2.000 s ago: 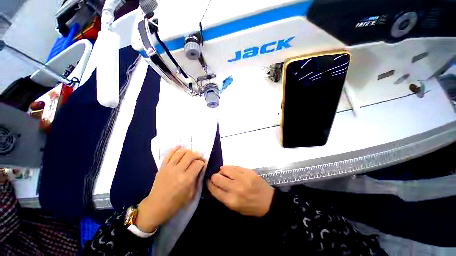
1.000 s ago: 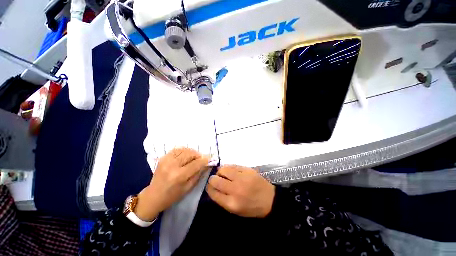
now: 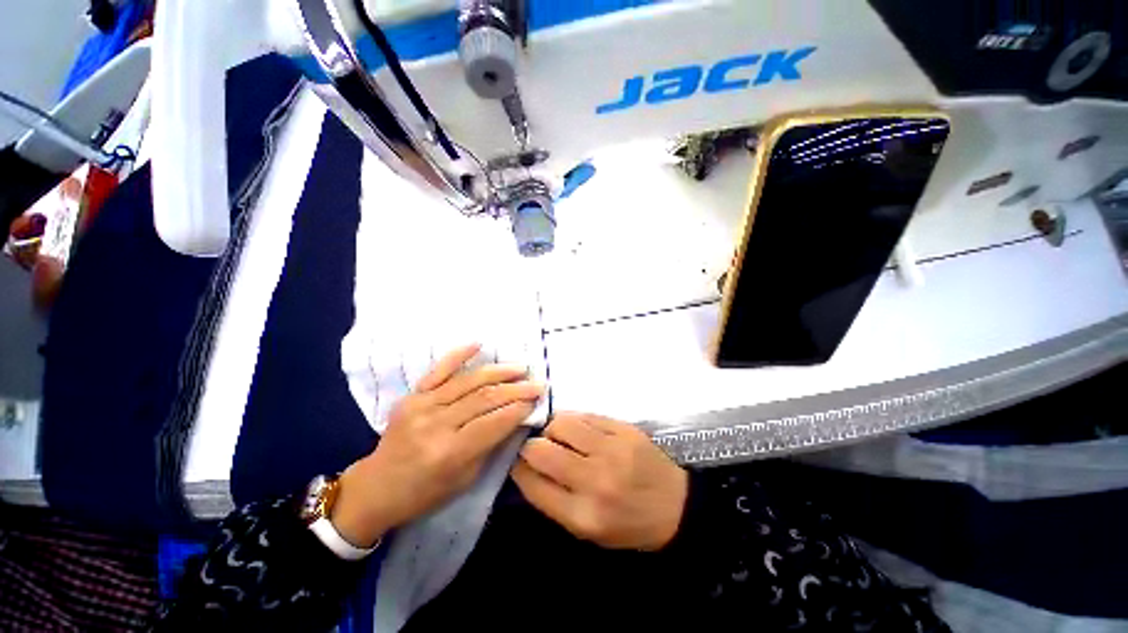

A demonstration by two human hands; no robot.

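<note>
A white striped panel point(image 3: 433, 297) runs from under the presser foot point(image 3: 532, 223) to the table's front edge and hangs over it. A thin dark edge of navy cloth shows along its right side. My left hand point(image 3: 452, 439) lies on the striped panel with its fingers spread lightly, fingertips by the panel's right edge. My right hand point(image 3: 600, 480) pinches the cloth edge at the table's front, its fingertips close beside my left fingertips. What lies between the right fingertips is mostly hidden.
The white sewing machine point(image 3: 866, 74) spans the back. A gold-edged smartphone point(image 3: 831, 241) leans against it at right. Navy panels point(image 3: 124, 297) with overlocked edges lie at left, by a white rounded tube point(image 3: 189, 136). A measuring strip point(image 3: 841, 427) lines the front edge. A person's checked clothing point(image 3: 74, 569) shows lower left.
The navy cloth that showed wide beside the striped panel is now a thin line. My left hand's fingers have flattened and reach to the edge. The camera view has shifted closer to the machine.
</note>
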